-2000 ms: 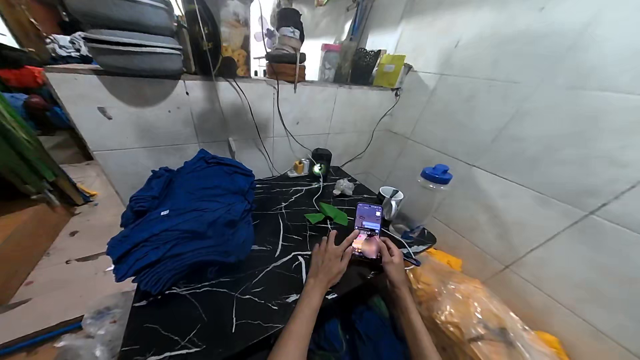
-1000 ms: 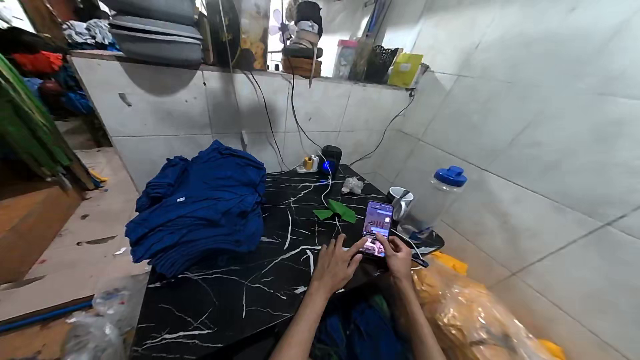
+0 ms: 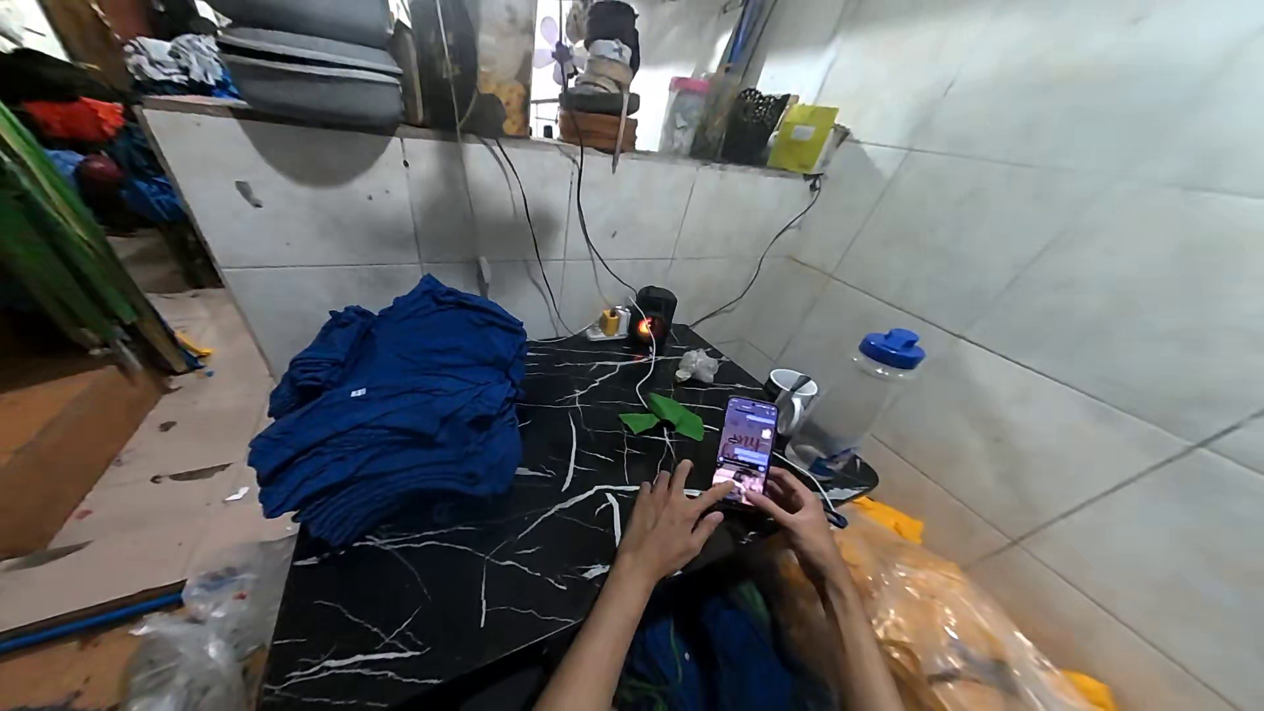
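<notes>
A lit smartphone (image 3: 746, 446) stands tilted near the right edge of the black marble-patterned table (image 3: 464, 583). My left hand (image 3: 670, 523), fingers spread, touches the lower part of its screen with one finger and holds nothing. At the phone's lower right corner is my right hand (image 3: 798, 509), its thumb and fingers by the edge; whether it grips the phone is not clear. Just behind lie green fabric pieces (image 3: 676, 417). A pile of folded blue garments (image 3: 395, 405) rests on the left side of the table.
A white mug (image 3: 793, 395) and a clear bottle with a blue lid (image 3: 857, 405) stand right of the phone. Crumpled plastic (image 3: 698, 365), a power strip (image 3: 607, 334) and a small black device (image 3: 653, 314) are farther back. Orange plastic-wrapped bags (image 3: 938, 622) lie at right, below the table.
My hands stay at the phone, with small finger movements. The light on the small black device changes from greenish to blue to orange-red.
</notes>
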